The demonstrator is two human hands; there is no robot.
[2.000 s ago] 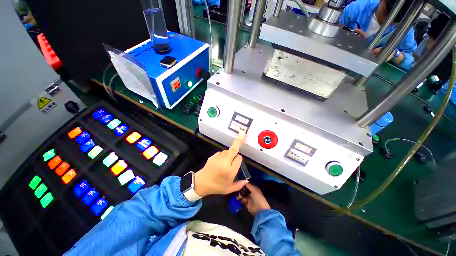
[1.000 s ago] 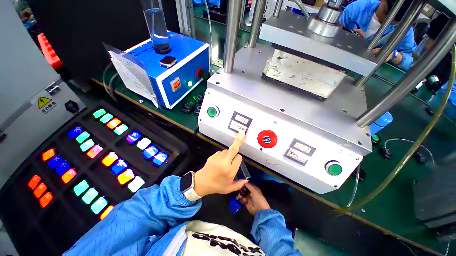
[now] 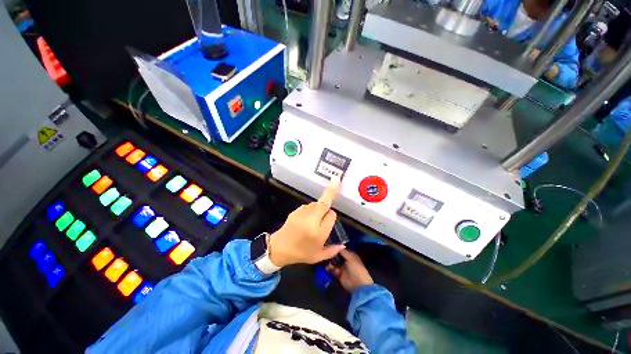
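My left hand wears a white-strapped wristwatch. Its index finger reaches up to the left display on the press's front panel. A small dark block sticks out between its index finger and thumb, partly hidden. My right hand is just below, fingers curled around a small dark thing against the left thumb. A blue-glowing piece, probably a watch, shows beside the right fingers. The press's upper plate hangs above a pale metal block.
A black tray with rows of lit watches slopes at the left. A blue box with a clear cylinder and a small watch on top stands left of the press. A yellowish hose hangs at right. A person in blue is behind.
The camera view has shifted and tilted slightly. The tray watches have changed colours. My hands keep nearly the same pose, left finger still at the display.
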